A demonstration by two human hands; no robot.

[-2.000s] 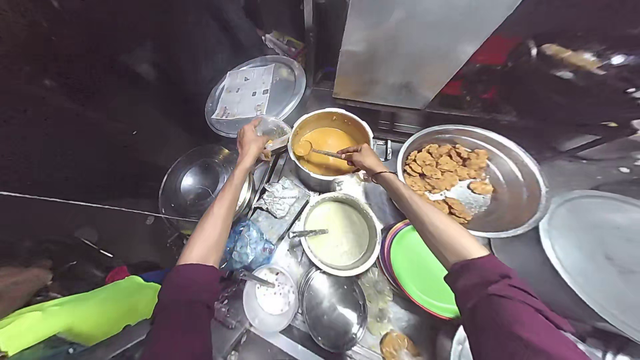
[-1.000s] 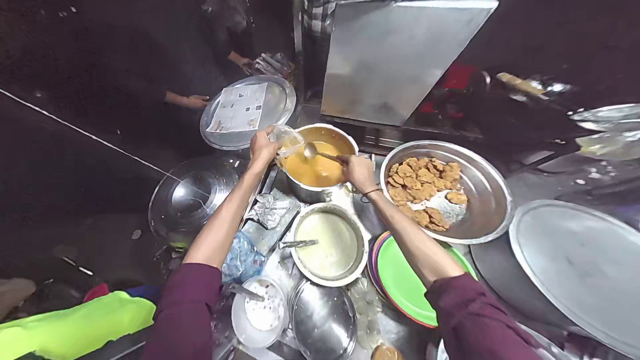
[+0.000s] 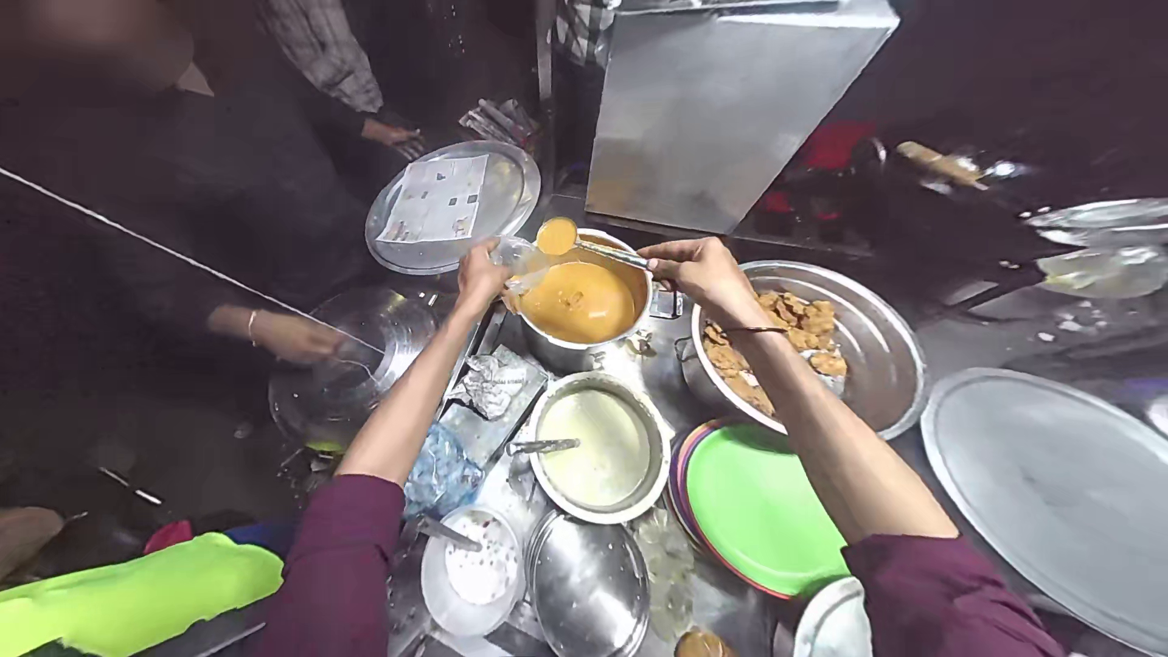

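My right hand (image 3: 698, 272) grips the handle of a metal ladle (image 3: 558, 237), whose bowl is full of orange-brown curry and is raised over the pot's back rim. My left hand (image 3: 484, 278) holds a clear plastic bag (image 3: 520, 260) by the pot's left rim, beside the ladle bowl. Below both lies more curry (image 3: 584, 301) in the deep metal pot (image 3: 584, 351). Nearer me stands a pot of pale, creamy liquid (image 3: 598, 443) with a metal spoon (image 3: 545, 446) resting in it. Under my right forearm, a wide metal basin (image 3: 890, 365) holds brown fried pieces (image 3: 808, 319).
Stacked plates, a green one (image 3: 757, 511) on top, sit at front right beside a large round lid (image 3: 1058, 502). A white container (image 3: 470, 570) and metal plates (image 3: 589, 584) stand in front. A newspaper-covered tray (image 3: 438, 201) lies at back left. A co-worker's hand (image 3: 297, 336) is at left.
The ladle has come up out of the curry, its bowl full, close to the bag in my left hand. Another person's hand has appeared at left.
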